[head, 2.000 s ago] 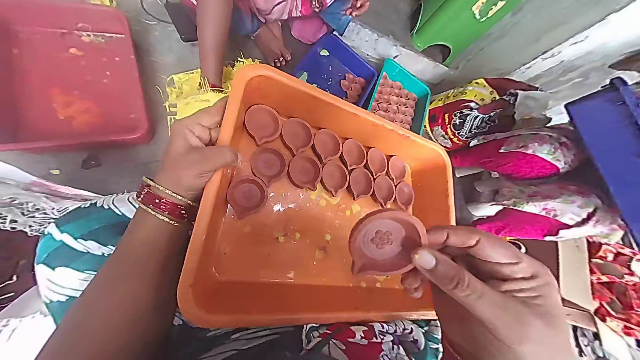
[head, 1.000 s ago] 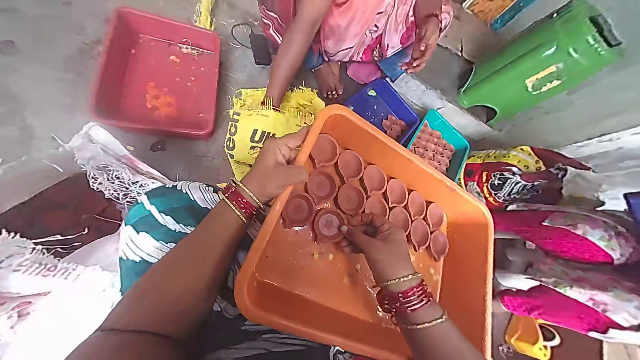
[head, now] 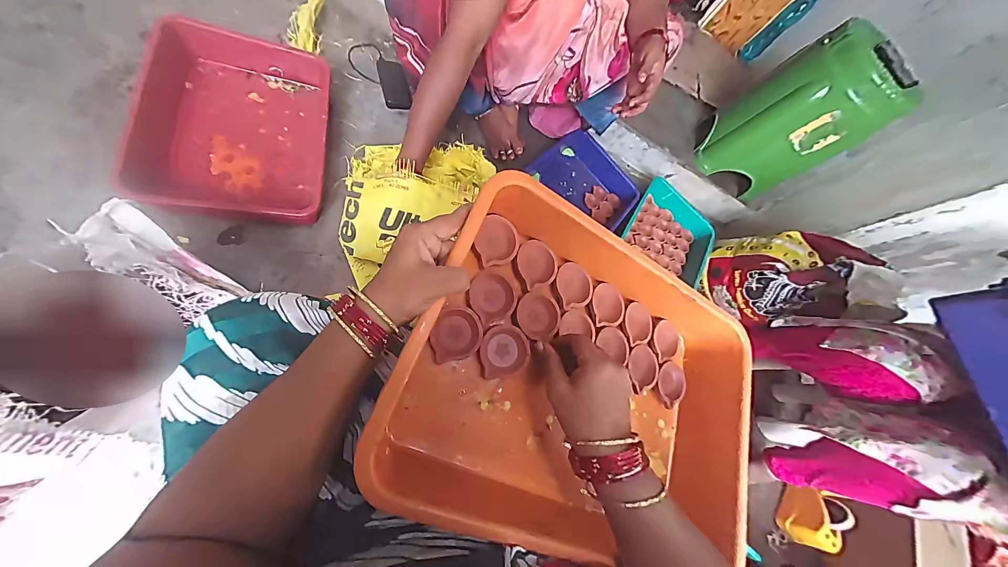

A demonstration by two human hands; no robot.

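An orange plastic tub [head: 709,370] rests tilted over my lap. My left hand [head: 421,272] grips its upper left rim, thumb over the edge. Inside, several clay diyas [head: 538,315] lie in rows along the far side, their spouts mostly toward me. One clay diya with a stamped flower [head: 505,350] lies at the near end of a row. Just right of it, my right hand [head: 587,386] reaches down among the diyas with bent fingers; whether it holds one is hidden. Small yellow bits lie on the wet tub floor.
A red tub [head: 228,157] stands at the upper left. Another person's hand reaches into a yellow sack [head: 394,213] beyond my tub. Behind it are a blue tray [head: 579,173] and a teal tray [head: 701,236] with small clay pieces. A green plastic container [head: 811,110] lies at the upper right.
Two seconds ago my right hand held the flower-stamped diya above the tub; now that diya lies with the others. Since one second ago, my right hand has moved slightly away from it.
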